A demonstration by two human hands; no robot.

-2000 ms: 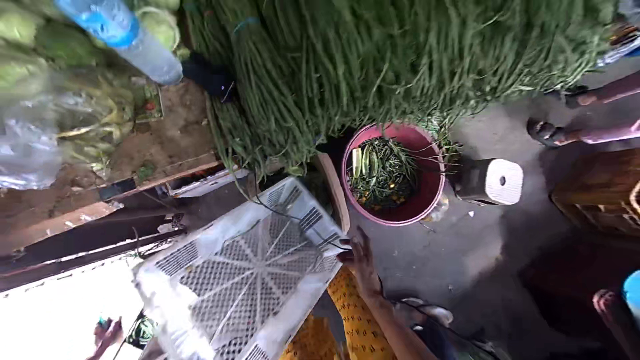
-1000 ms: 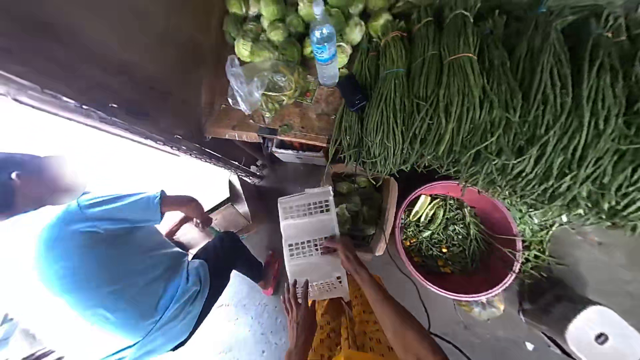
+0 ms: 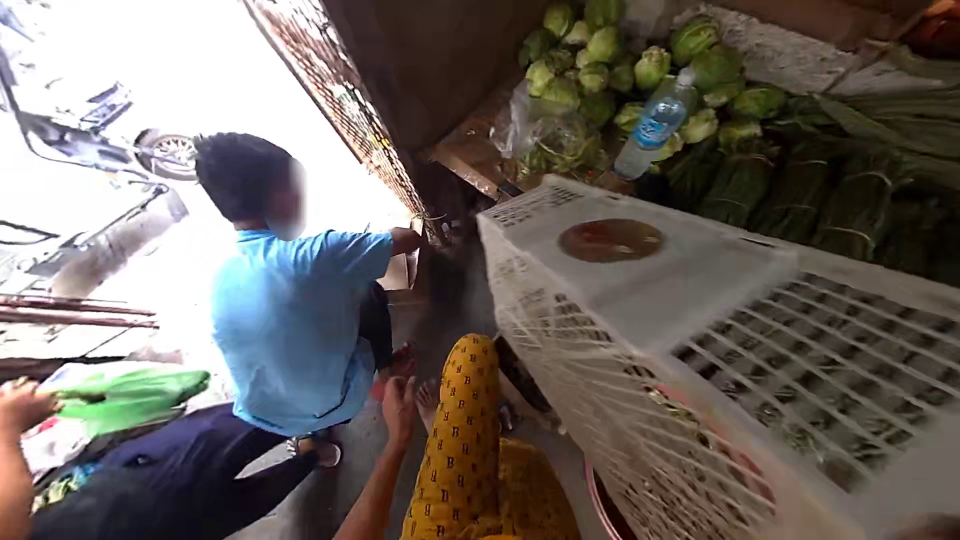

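Note:
My left hand (image 3: 399, 412) is low in the middle, beside my yellow patterned garment (image 3: 457, 442). Its fingers are loosely bent and nothing shows in them. A white plastic crate (image 3: 675, 315) with lattice walls fills the right side, tilted and close to the camera. A brown oval opening or patch shows in its pale panel. At the bottom right corner a dark blur (image 3: 930, 526) touches the crate's edge; it may be my right hand, but its fingers cannot be made out. The rim of a pink tub (image 3: 598, 499) shows under the crate.
A person in a light blue shirt (image 3: 292, 330) crouches at the left. Another person's hand (image 3: 26, 405) is beside a green plastic bag (image 3: 135, 390). Behind the crate lie green vegetables (image 3: 592, 67), a water bottle (image 3: 656, 127) and bundled long beans (image 3: 802, 187). A mesh screen (image 3: 352, 112) stands upright.
The white crate, a second ago low in front of me between both hands, is now raised at the right. My left hand is off it. The view has swung toward the left.

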